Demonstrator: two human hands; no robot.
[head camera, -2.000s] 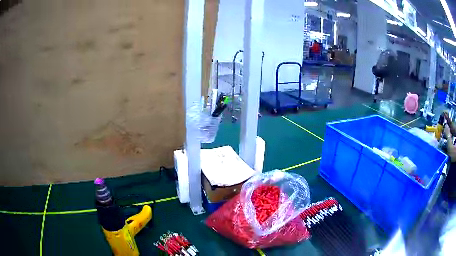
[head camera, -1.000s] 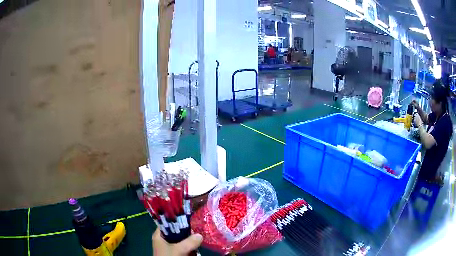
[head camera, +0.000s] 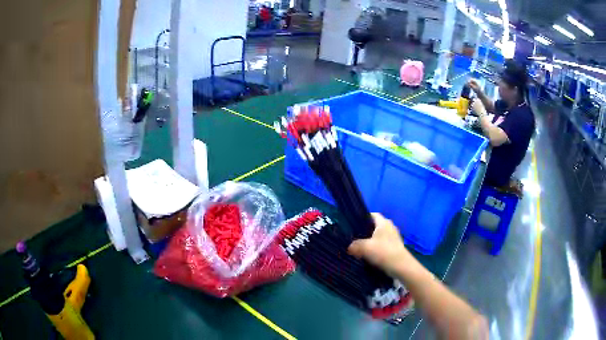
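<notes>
My right hand (head camera: 382, 242) is shut around a thick bundle of black leads (head camera: 339, 182) with red sleeves and silver ring ends at the top, tilted up and left, in front of the blue tote. My left hand is not in view. Below the held bundle, a pile of similar leads (head camera: 332, 262) lies on the green mat, with red and white ends at both sides. A clear bag of red sleeves (head camera: 226, 249) stands open left of the pile.
A yellow heat gun (head camera: 68, 312) stands nozzle up at the lower left. A blue tote (head camera: 392, 192) holds clear bags. A cardboard box with white paper (head camera: 159, 192) sits by white posts. Another person (head camera: 508, 133) is at the right.
The view has turned right. The bundle, upright in a hand near the posts one second ago, is now farther right over the pile, in my right hand.
</notes>
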